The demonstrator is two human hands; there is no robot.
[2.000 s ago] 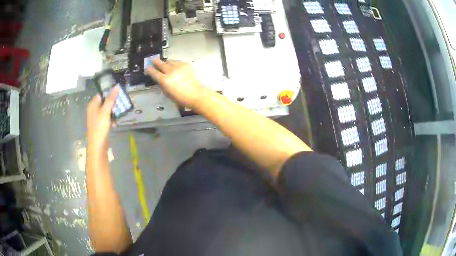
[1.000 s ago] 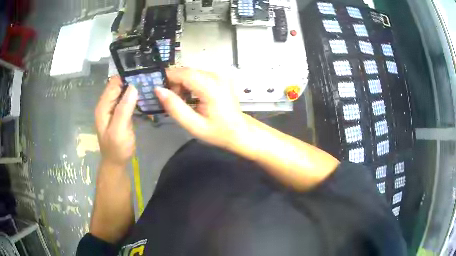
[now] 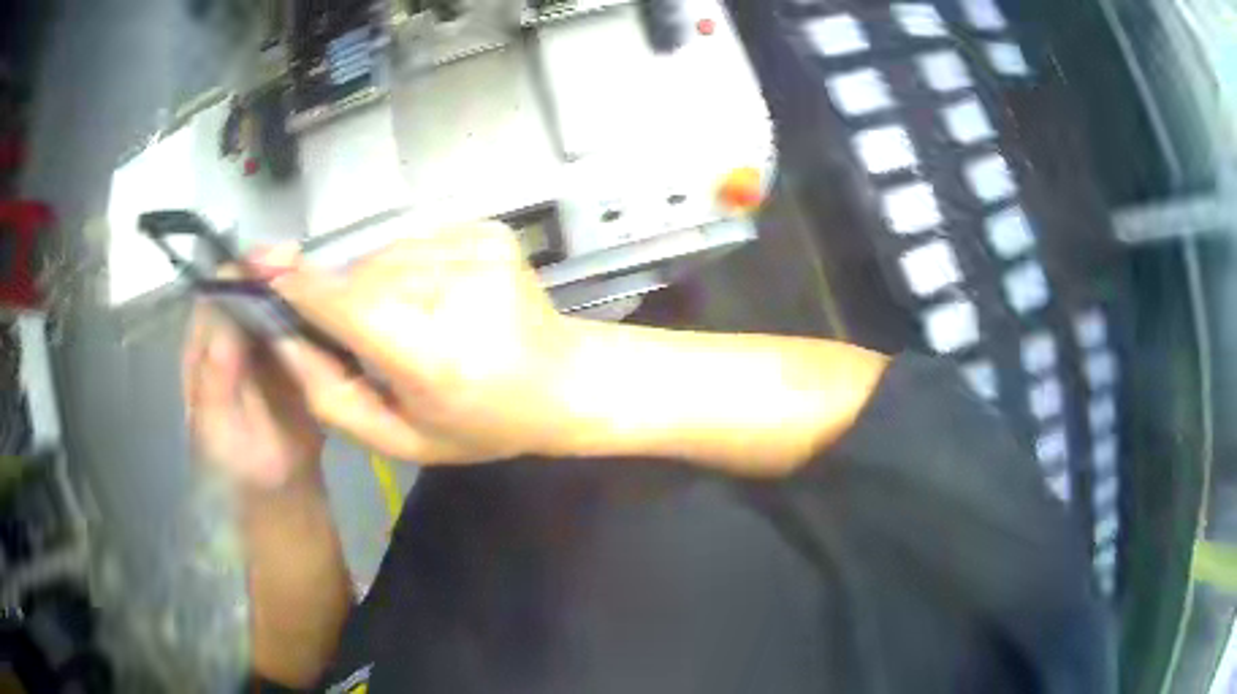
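Observation:
A black front housing [image 3: 254,307] with an open window frame at its upper end is held tilted, seen nearly edge-on and blurred. My left hand [image 3: 251,400] holds it from below and the left. My right hand [image 3: 434,339] grips its right side, fingers bent over it. The keypad area is mostly hidden by my fingers and the tilt. Both bare hands are left of the middle, in front of the white bench press machine [image 3: 468,122].
A red-orange emergency stop [image 3: 739,189] is at the machine's right corner. A black tray [image 3: 868,244] with rows of pale key grids [image 3: 910,209] runs down the right. A white panel [image 3: 136,251] lies at the left. A dark block [image 3: 342,65] is on the machine's left side.
The view has turned and blurred. Both hands have moved lower left with the housing, which has tilted from facing the camera to nearly edge-on. The left station's sliding plate now shows bare and pale.

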